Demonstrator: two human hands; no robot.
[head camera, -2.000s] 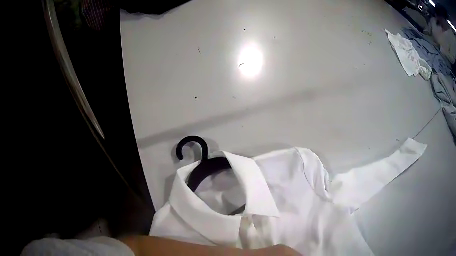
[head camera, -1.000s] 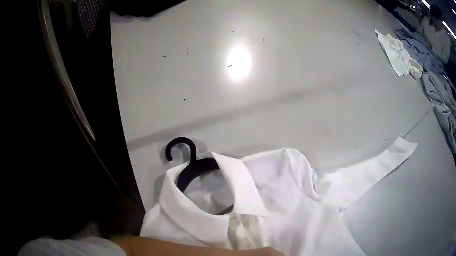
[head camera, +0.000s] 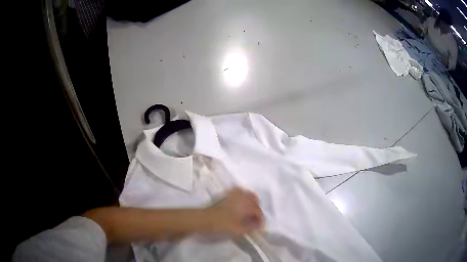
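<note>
A white collared shirt lies front up on the table, with one sleeve stretched out to the right. A black hanger is inside its collar, and its hook rests on the table beyond the neck. My left hand, blurred, comes in from the left across the shirt's chest. Its fingers are curled on the off-white front placket and appear to pinch it. The fingertips and any buttons there are unclear. My right hand is not in view.
The glossy pale table has a bright glare spot. A white cloth piece and grey-blue garments lie along its far right edge. A person is beyond them. The left side is dark, with a curved pale strip.
The shirt and hanger have shifted up and left in the picture, and more of the shirt front shows. My left hand, cut off by the bottom edge before, is now in view.
</note>
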